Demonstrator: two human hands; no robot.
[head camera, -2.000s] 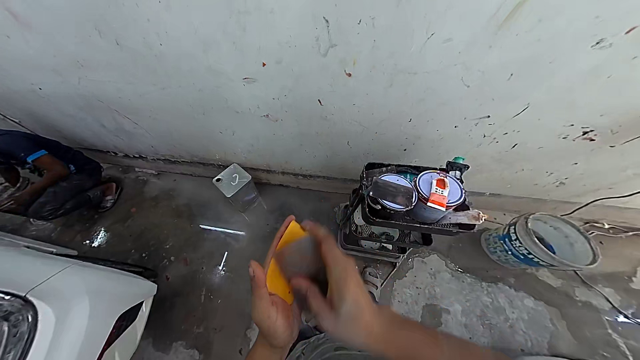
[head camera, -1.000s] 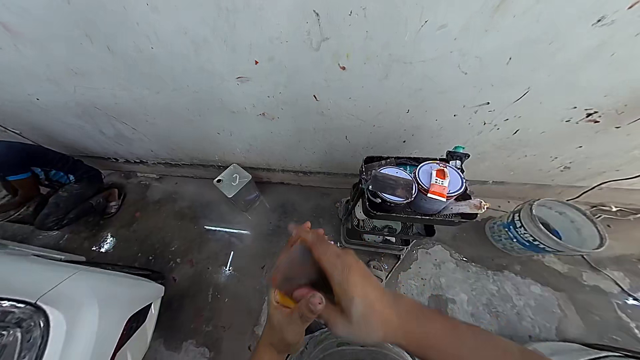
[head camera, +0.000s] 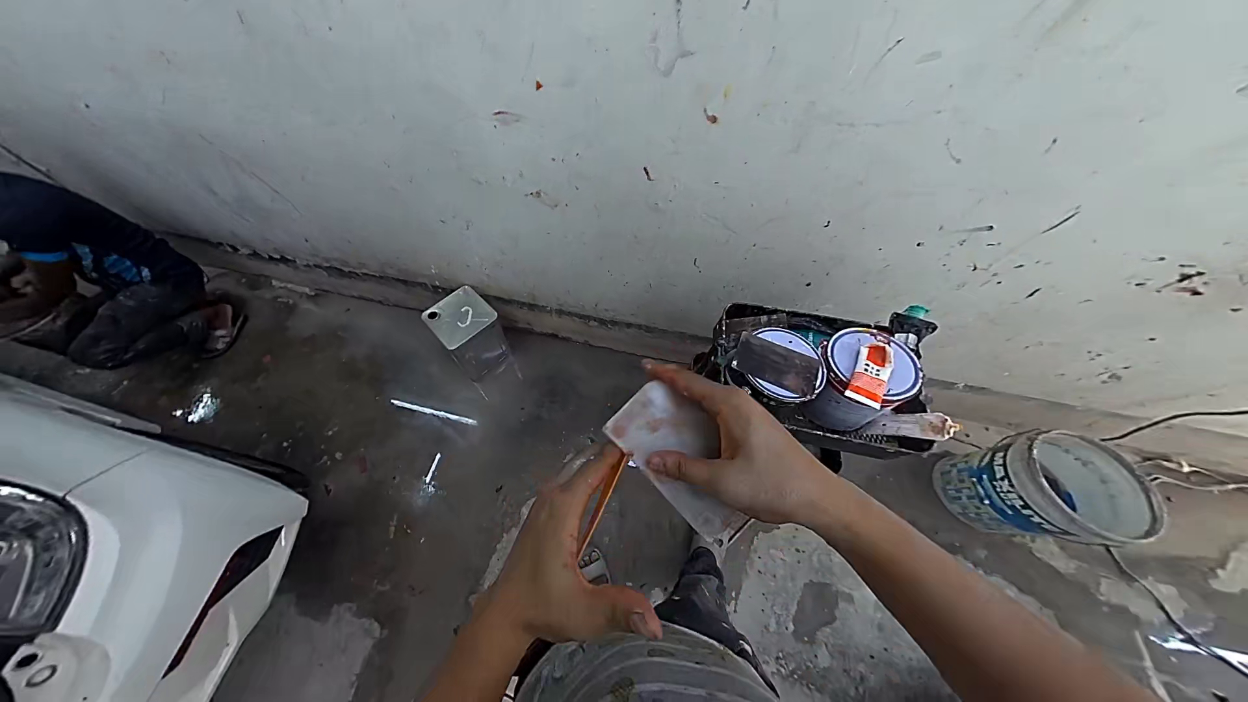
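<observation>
My right hand (head camera: 746, 448) grips a pale, stained flat rectangular piece (head camera: 673, 439), thumb on its near face and fingers over its top; its material is unclear. My left hand (head camera: 561, 556) holds a thin orange-yellow flat piece (head camera: 603, 497), seen almost edge-on, against the palm side, with the thumb apart from it. The upper end of the orange piece is close to the pale piece's left edge; whether they touch is unclear. Below both hands is a round bucket (head camera: 648, 673), partly cut off by the lower edge of the view.
A black crate (head camera: 868, 444) at the wall holds lidded cans (head camera: 882, 356) and a dark flat sheet (head camera: 775, 365). To its right are a plastic bucket (head camera: 1063, 487) and cables (head camera: 1160, 595). At left are a white car's corner (head camera: 185, 517), a metal can (head camera: 461, 317) and a crouching person (head camera: 117, 263).
My hands were pressed together around the pieces a second ago; now they are apart, and the pale piece shows flat in my right hand. The orange piece has turned from broadside to edge-on since two seconds ago.
</observation>
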